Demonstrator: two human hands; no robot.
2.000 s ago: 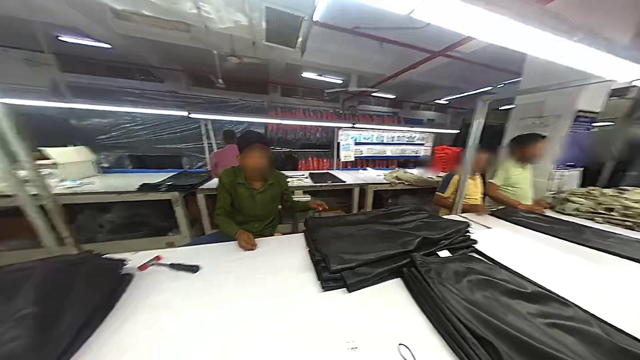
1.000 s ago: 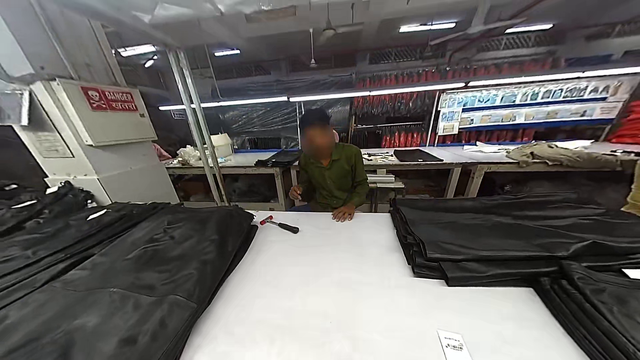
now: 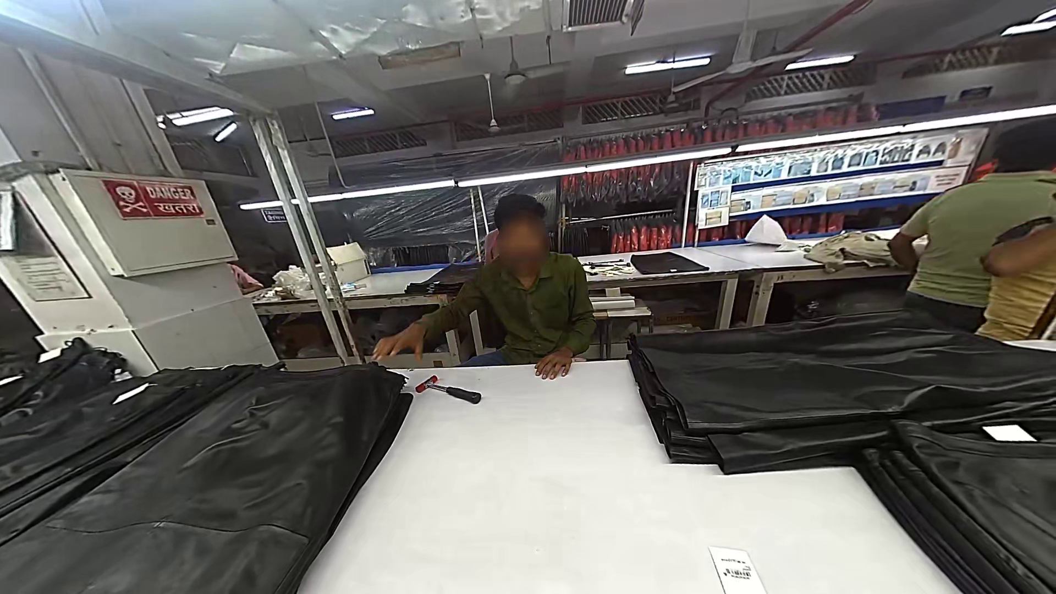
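Observation:
Neither my left hand nor my right hand shows in the head view. In front of me a white table [image 3: 511, 495] bears folded black garments: one stack [image 3: 206, 470] on the left, a second stack [image 3: 808, 379] at the back right and a third [image 3: 1006, 478] at the right edge. A hammer [image 3: 450, 390] with a red head and black grip lies near the far edge, beside the left stack. A white paper tag [image 3: 737, 571] with printing lies at the near edge.
Across the table a person in a green shirt [image 3: 528, 309] sits with one hand on its far edge. Two people [image 3: 973, 231] stand at the far right. A metal post [image 3: 309, 239] and an electrical box [image 3: 148, 223] with a danger sign are at left.
The view has swung left since two seconds ago. The seated person's hand on the left of the view has moved out toward the left stack.

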